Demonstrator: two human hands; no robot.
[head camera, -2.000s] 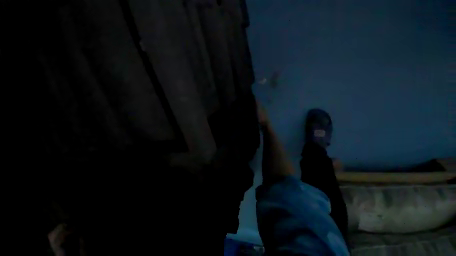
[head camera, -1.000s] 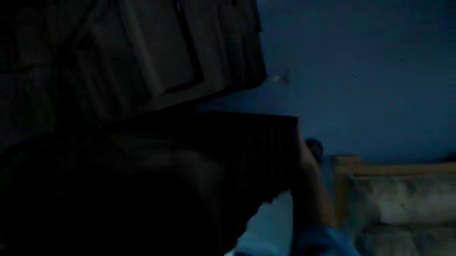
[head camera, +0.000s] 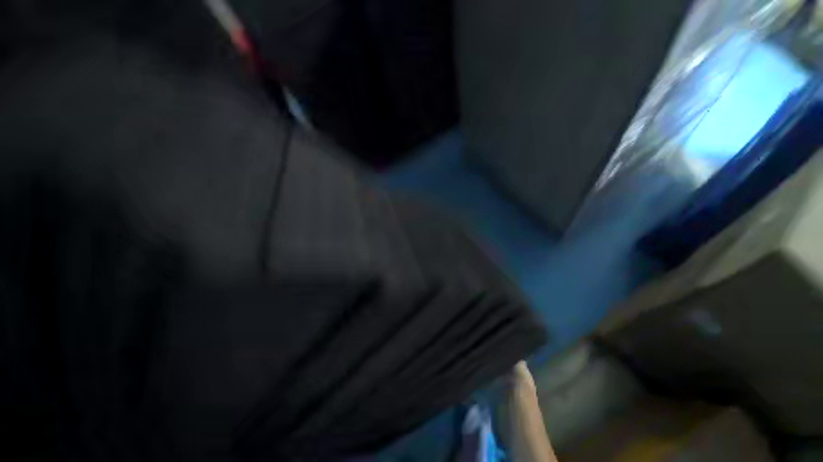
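A stack of black ridged trays (head camera: 406, 271) fills the left and lower middle of the view, tilted and close to the camera. My right hand (head camera: 525, 406) is at the bottom, partly cut off and blurred, holding the stack at its lower right edge; most of its fingers are hidden by the trays. My left hand is not in view.
A large dark upright block (head camera: 559, 99) stands at the top middle. Clear film wraps something (head camera: 659, 117) beside it. A bright pale-blue surface (head camera: 744, 99) is at upper right. Brown cartons (head camera: 713, 316) stand at right. Blue floor (head camera: 568, 280) shows between them.
The view has moved from a dim spot to a brighter one with cartons and wrapped goods. The black stack has stayed with me, now tilted differently. The earlier separate dark pile has left the view.
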